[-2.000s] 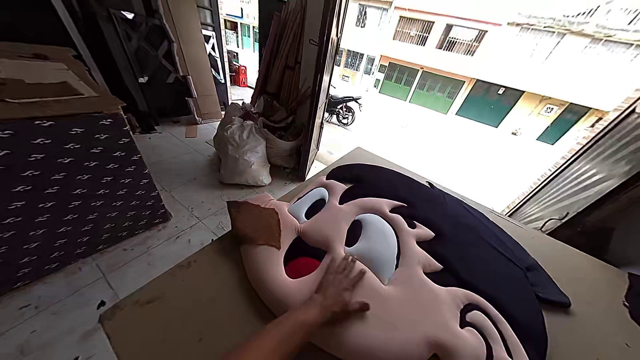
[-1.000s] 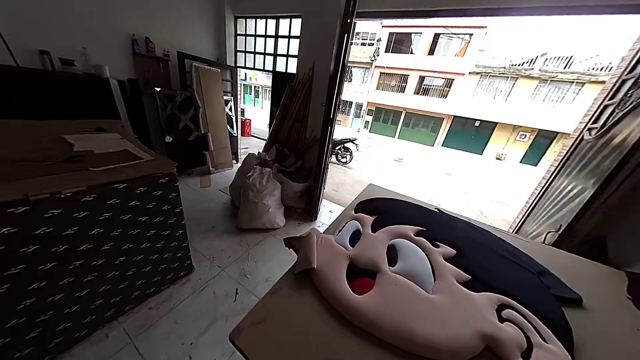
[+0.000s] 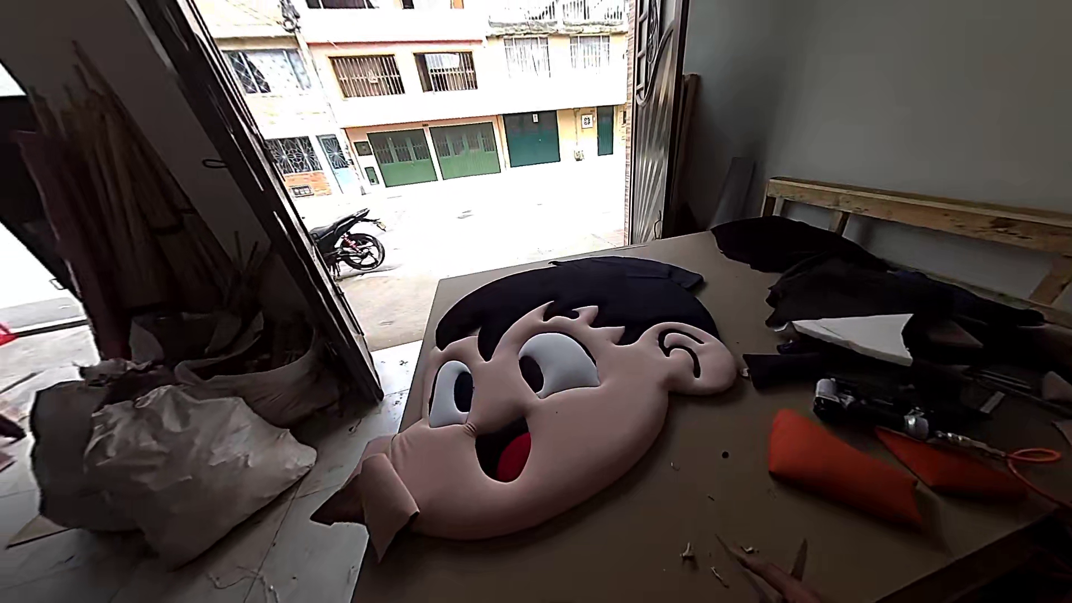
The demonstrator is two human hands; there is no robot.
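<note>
A large padded cartoon face (image 3: pixel 578 435) with peach fabric skin lies on a brown work table (image 3: pixel 653 536). Its black hair (image 3: pixel 586 289) is at the far side, the ear (image 3: pixel 699 360) at the right. White eyes and an open mouth with a red tongue (image 3: pixel 513 456) show. A loose fabric flap (image 3: pixel 389 502) folds over the chin side at the table's left edge. Narrow, pointed peach-brown shapes (image 3: pixel 775 578) reach in at the bottom edge; I cannot tell what they are. Neither my left hand nor my right hand can be made out.
Right of the face lie orange padded pieces (image 3: pixel 837 469), a metal air tool (image 3: pixel 871 410) with an orange hose (image 3: pixel 1034 455), a white sheet (image 3: pixel 854 335) and dark fabric (image 3: pixel 837 285). Stuffed sacks (image 3: pixel 201 469) stand on the floor at left. A motorcycle (image 3: pixel 352 239) is outside.
The view has swung far to the right. A hand pressed on the cheek two seconds ago; it has left the face, which lies uncovered.
</note>
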